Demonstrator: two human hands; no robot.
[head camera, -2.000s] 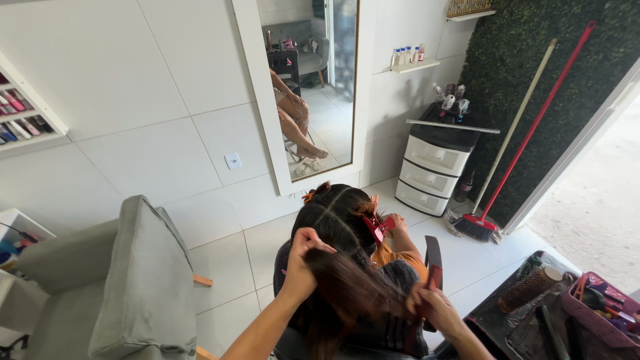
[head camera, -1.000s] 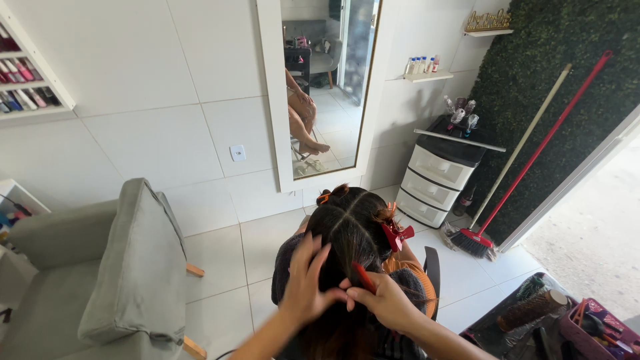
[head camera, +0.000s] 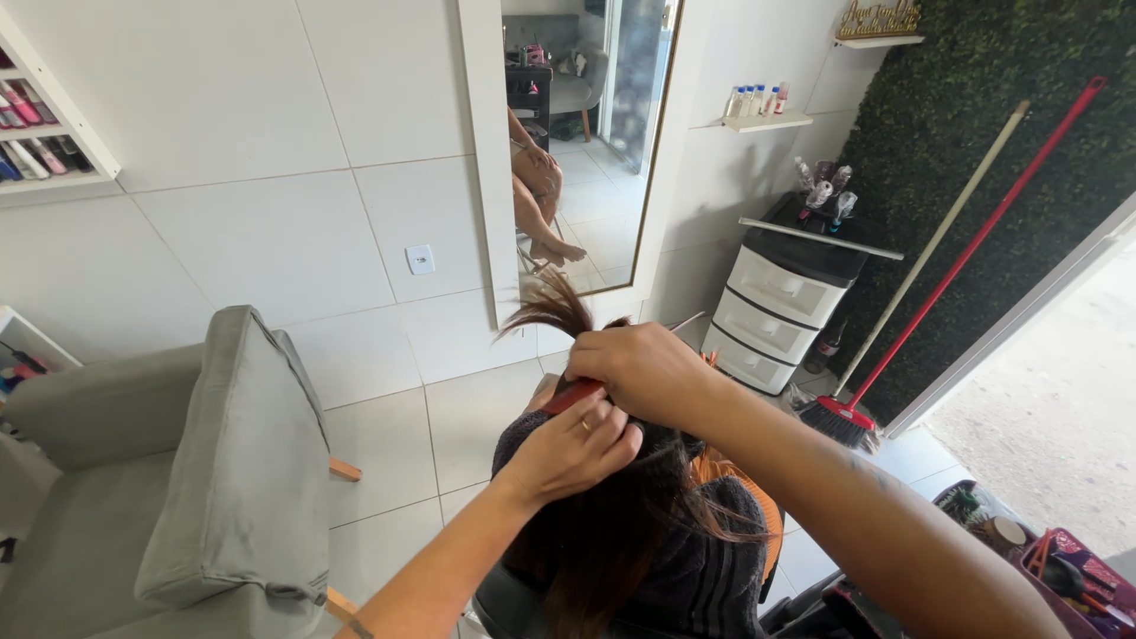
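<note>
A seated person with long dark hair (head camera: 612, 550) is in front of me, a dark grey towel (head camera: 723, 515) over the shoulders. My left hand (head camera: 572, 448), with a ring on one finger, is closed at the back of the head on a red plastic hair tool (head camera: 572, 397); whether it is a clip or a comb I cannot tell. Just above and to the right, my right hand (head camera: 639, 373) grips a gathered section of hair, whose loose ends (head camera: 555, 306) fan upward. A thin pointed rod (head camera: 690, 321) shows beyond my right hand. The fingertips of my right hand are hidden.
A grey armchair (head camera: 235, 461) stands at left. Ahead hangs a white-framed mirror (head camera: 661, 177). A drawer unit (head camera: 781, 293), a broom (head camera: 839, 419) and its red handle (head camera: 985, 231) are at right. A basket of hair tools (head camera: 1078, 577) sits at lower right.
My right hand has moved up and forward over the head. Hair ends now stand up above my hands. The red tool, at my right hand a second ago, now shows by my left fingers.
</note>
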